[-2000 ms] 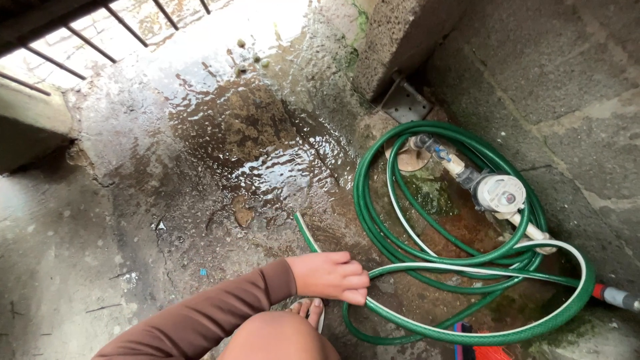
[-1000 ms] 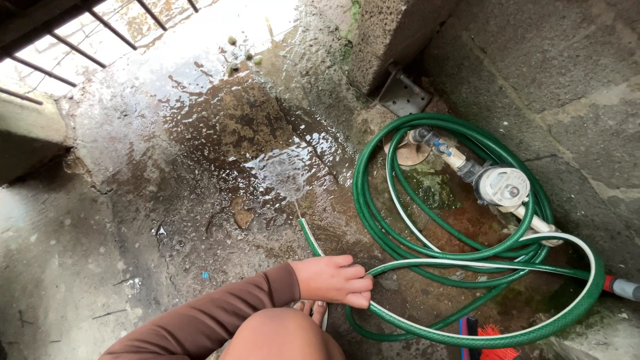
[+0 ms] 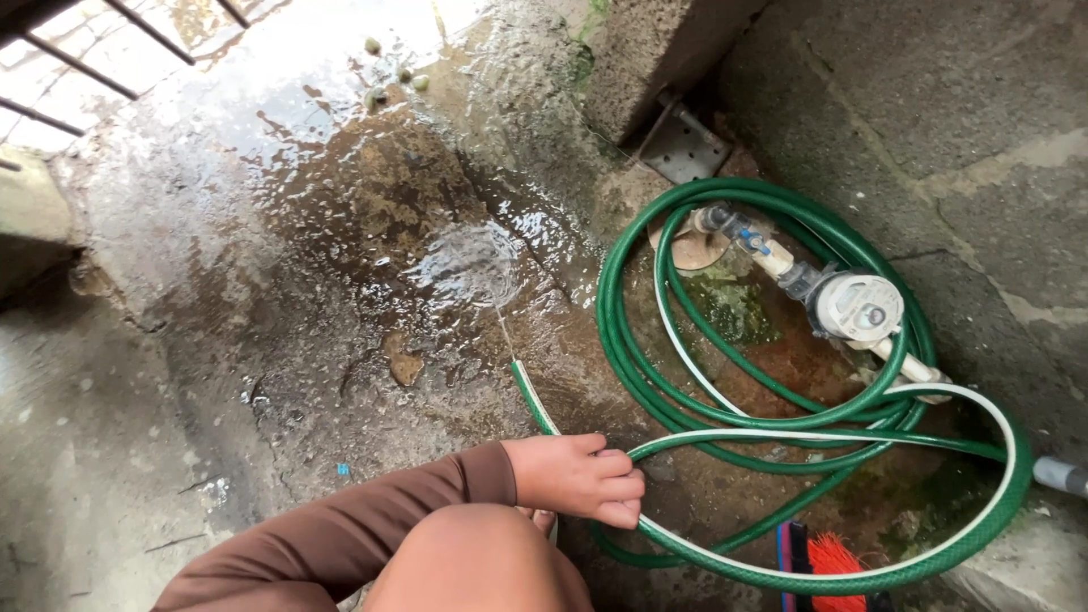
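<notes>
My left hand [image 3: 582, 480], in a brown sleeve, is closed around a green garden hose [image 3: 534, 398] with a white stripe, a little behind its open end. A thin stream of water [image 3: 507, 333] runs from that end onto the wet concrete floor, where it makes a rippling puddle [image 3: 476, 263]. Beyond the fingers the hose bends in a wide loop to the right. Its coiled part [image 3: 614, 314] lies around a water meter [image 3: 860, 306] and a pipe valve with a blue handle [image 3: 755, 240]. My right hand is not in view.
Below the loop lies a brush with red bristles [image 3: 833, 561]. A concrete post [image 3: 650, 59] with a metal plate [image 3: 684, 149] at its foot stands near a stone block wall [image 3: 977, 170]. Metal bars [image 3: 81, 64] cross the top left. My bent knee [image 3: 480, 561] is below the hand.
The water from the hose end now shows as a thin stream, not visible two seconds ago. My left hand keeps its hold on the hose, nearly in the same place.
</notes>
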